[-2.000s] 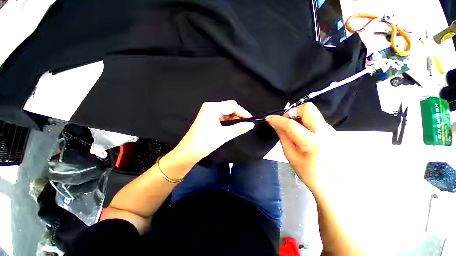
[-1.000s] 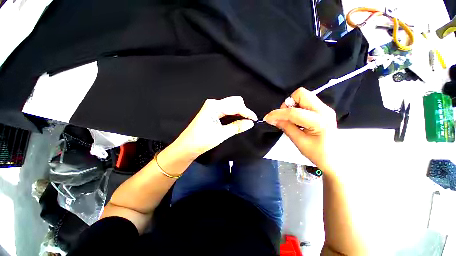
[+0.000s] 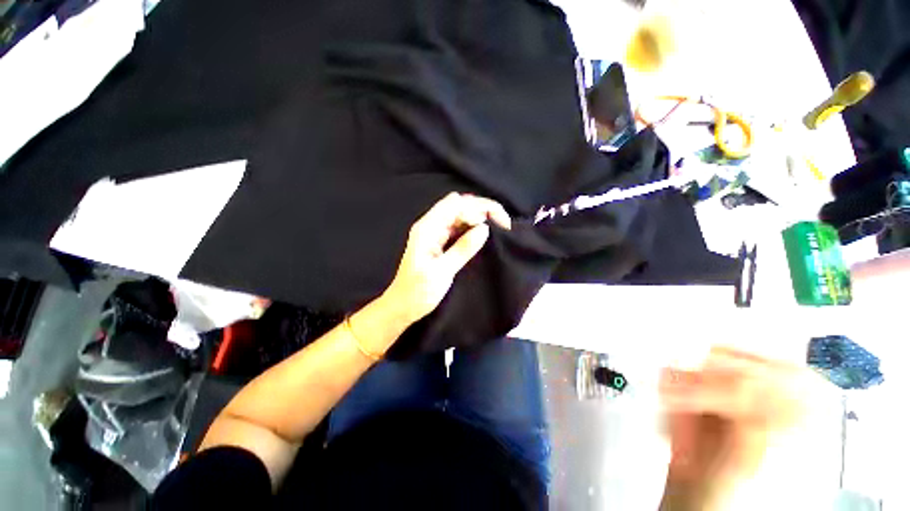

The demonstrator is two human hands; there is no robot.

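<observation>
A large black garment (image 3: pixel 329 130) is spread over the white table and hangs over its near edge. My left hand (image 3: pixel 449 245) pinches a fold of it between thumb and fingers near the centre. My right hand (image 3: pixel 728 409) is off the cloth at the lower right, strongly blurred; its fingers and any needle or thread in it cannot be made out. A narrow white strip with dark marks (image 3: pixel 619 193) lies across the cloth to the right of my left hand. Small black thread snips (image 3: pixel 744 274) lie on the table beyond the garment's right end.
Orange-handled scissors (image 3: pixel 733 135), a green box (image 3: pixel 816 263), a dark blue faceted object (image 3: pixel 844 361) and a dark phone (image 3: pixel 607 105) lie at the right. A yellow handle (image 3: pixel 841 98) shows at the upper right. A grey-black bag (image 3: pixel 140 364) is below left.
My right hand has left the fold and moved down and right, away from my left hand. My left hand still holds the cloth. The view has shifted a little.
</observation>
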